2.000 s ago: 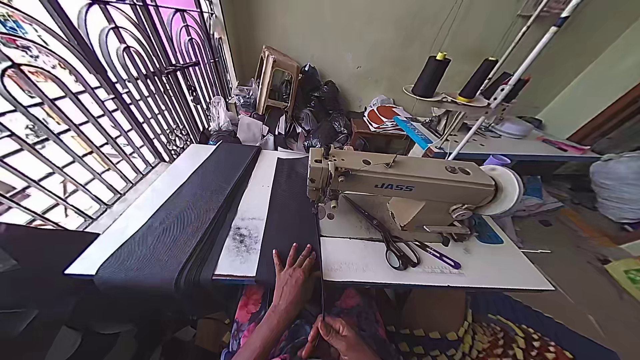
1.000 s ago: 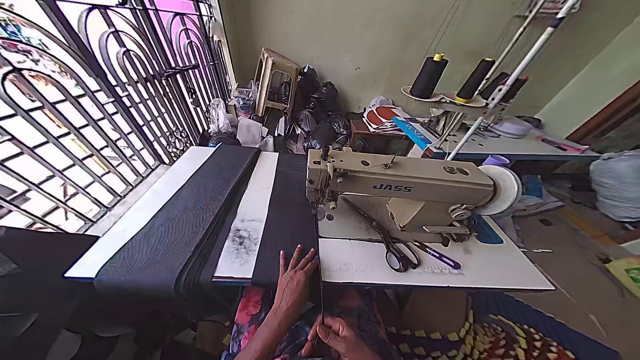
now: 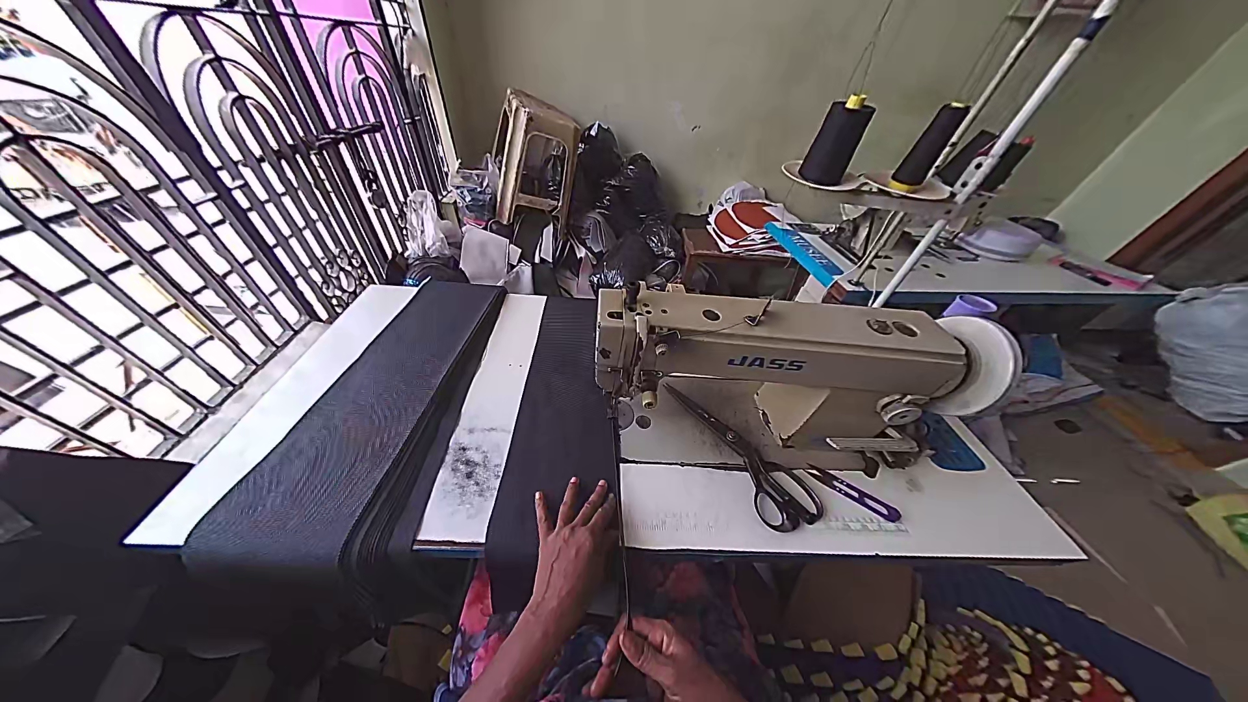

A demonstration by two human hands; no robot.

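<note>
My left hand point(image 3: 570, 546) lies flat, fingers spread, on a dark fabric strip point(image 3: 554, 419) that runs up to the needle area of a beige JASS sewing machine point(image 3: 780, 341). Below the table's front edge, my right hand point(image 3: 658, 658) pinches the strip's right edge, where a narrow dark band runs. A stack of folded dark fabric point(image 3: 341, 429) lies to the left, hanging over the front edge. Black-handled scissors point(image 3: 751, 468) rest by the machine's base, beside a purple-handled tool point(image 3: 858, 495).
The white tabletop point(image 3: 936, 522) extends right of the fabric. Black thread cones point(image 3: 837, 141) stand on a rack behind the machine. A metal window grille point(image 3: 224, 146) is at the left. A plastic stool point(image 3: 536, 156) and black bags point(image 3: 634, 195) are against the wall.
</note>
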